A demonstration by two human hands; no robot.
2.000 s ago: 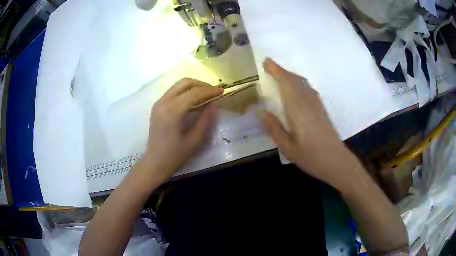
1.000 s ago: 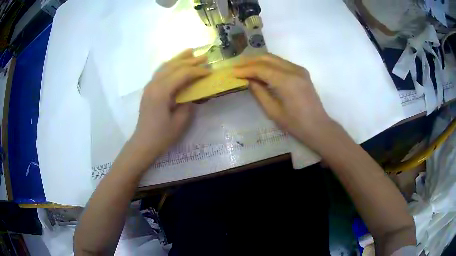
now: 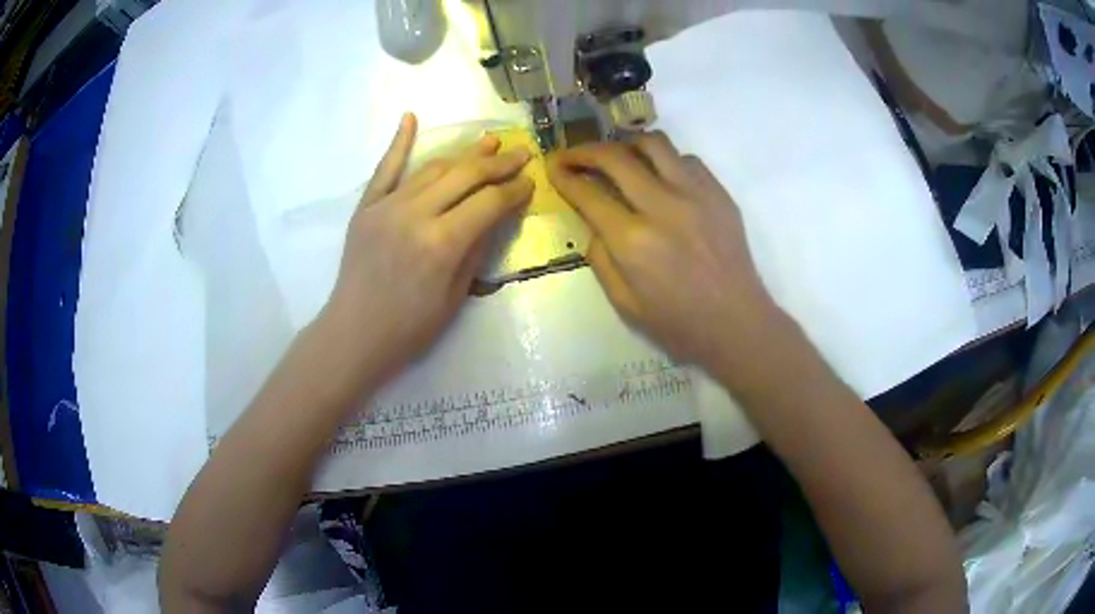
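Observation:
My left hand (image 3: pixel 420 240) and my right hand (image 3: pixel 660 234) lie at the machine bed just in front of the presser foot (image 3: pixel 544 124). The fingertips of both hands pinch a small tan-yellow piece (image 3: pixel 526 192) under the lamp glow; its far edge is at the foot. White cloth (image 3: pixel 728 420) hangs from beneath my right forearm over the table's front edge. Large white sheets lie left (image 3: pixel 150 276) and right (image 3: pixel 805 156) of the needle. The fingers partly hide the tan piece and the foot.
The tension dial (image 3: pixel 617 74) and a rounded grey-white cover (image 3: pixel 410 26) stand at the back. A printed ruler scale (image 3: pixel 444 411) runs along the front edge. A blue tray (image 3: pixel 46 348) is at left. White strips (image 3: pixel 1021 198) hang at right, above a yellow frame bar (image 3: pixel 1021 414).
Both hands first came together on the tan piece, then moved it up to the presser foot. My left fingers have shifted nearer my right ones. The view has moved slightly.

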